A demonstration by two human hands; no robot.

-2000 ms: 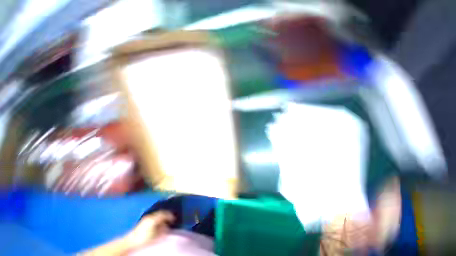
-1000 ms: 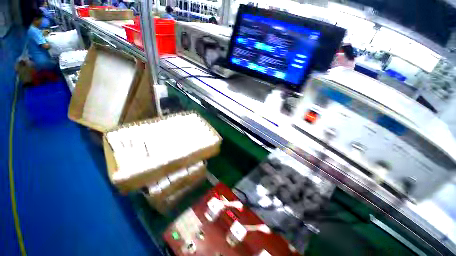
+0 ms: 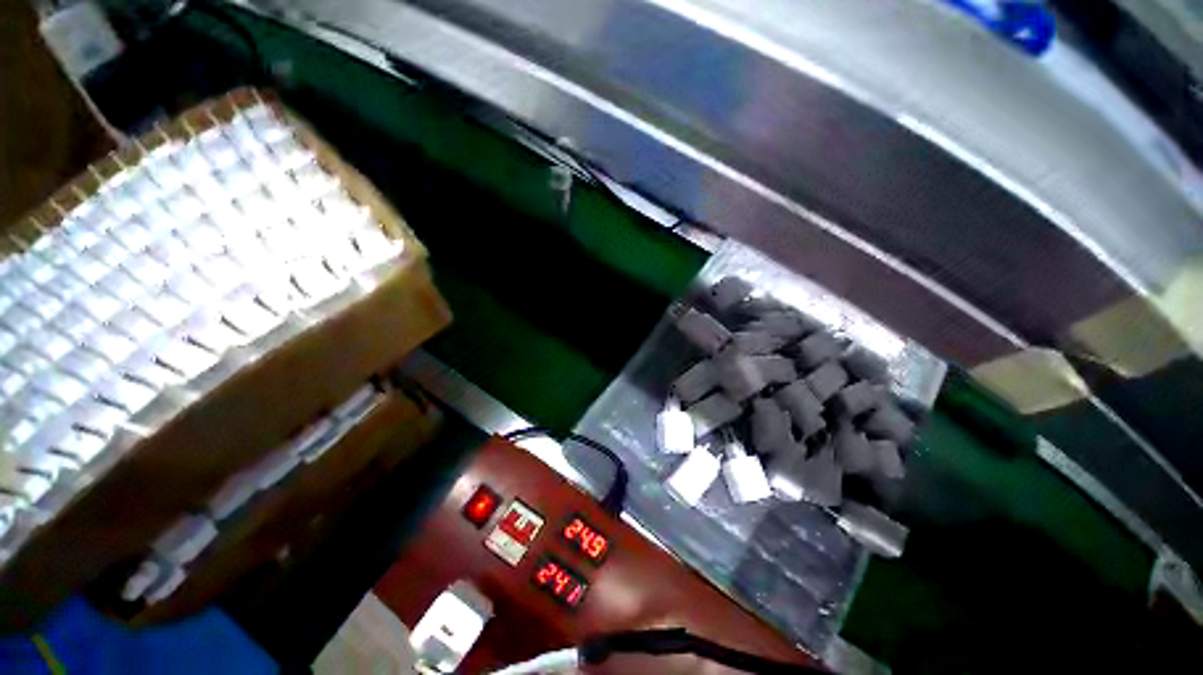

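Observation:
The dark-red test fixture (image 3: 660, 600) lies at the bottom centre, cut off by the lower edge. Its red digits are lit, and a lit red switch sits at its upper left. A white test socket (image 3: 451, 625) stands on it, with a white and black cable (image 3: 686, 645) beside it. The carton with partitions (image 3: 330, 330) at the left is filled with rows of white chargers (image 3: 172, 251). A pile of dark-grey blocks (image 3: 792, 402), a few with white sides, lies on a shiny silver-grey sheet or tray (image 3: 640, 396). Neither of my hands is in view.
Another carton (image 3: 337, 481) with white units sits under the filled one. A metal-edged shelf (image 3: 792, 172) runs diagonally across the top right. The green bench (image 3: 528, 277) shows below it. Blue floor (image 3: 132, 646) shows at the lower left.
The view has swung down and closer to the fixture, filled carton and grey pile. The monitor, the tester and the tilted empty carton have left the picture. The bundle of white sheets seen earlier is gone.

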